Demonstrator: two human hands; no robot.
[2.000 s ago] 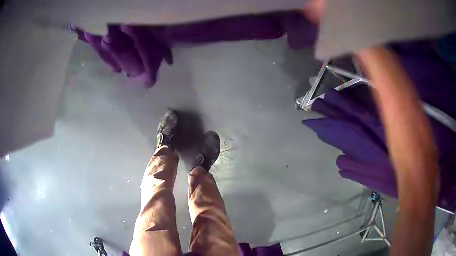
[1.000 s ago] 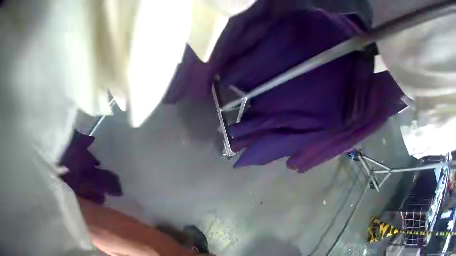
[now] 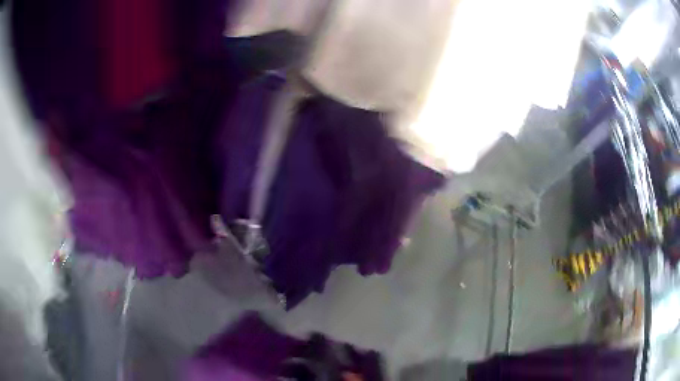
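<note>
Purple garments (image 3: 335,186) hang close together in the middle, blurred. More purple and near-black garments (image 3: 134,201) hang at the left, with a red strip (image 3: 138,52) among them. Cream or white garments (image 3: 388,52) hang at the top centre and right, partly over the purple ones. A loose purple piece (image 3: 253,346) shows at the bottom edge, and another purple piece (image 3: 552,365) at the bottom right. Neither of my hands can be made out in this blurred view.
A grey rail bar (image 3: 272,156) runs down between the purple garments. A rack base (image 3: 496,212) stands on the grey floor at the right. A yellow-and-black striped thing (image 3: 581,268) and shiny clear or metallic shapes (image 3: 634,141) are at the right edge.
The view has swung, so the purple rack sits further left and the cream garments are now upper centre. The arm at the lower left is gone. Purple cloth has appeared along the bottom.
</note>
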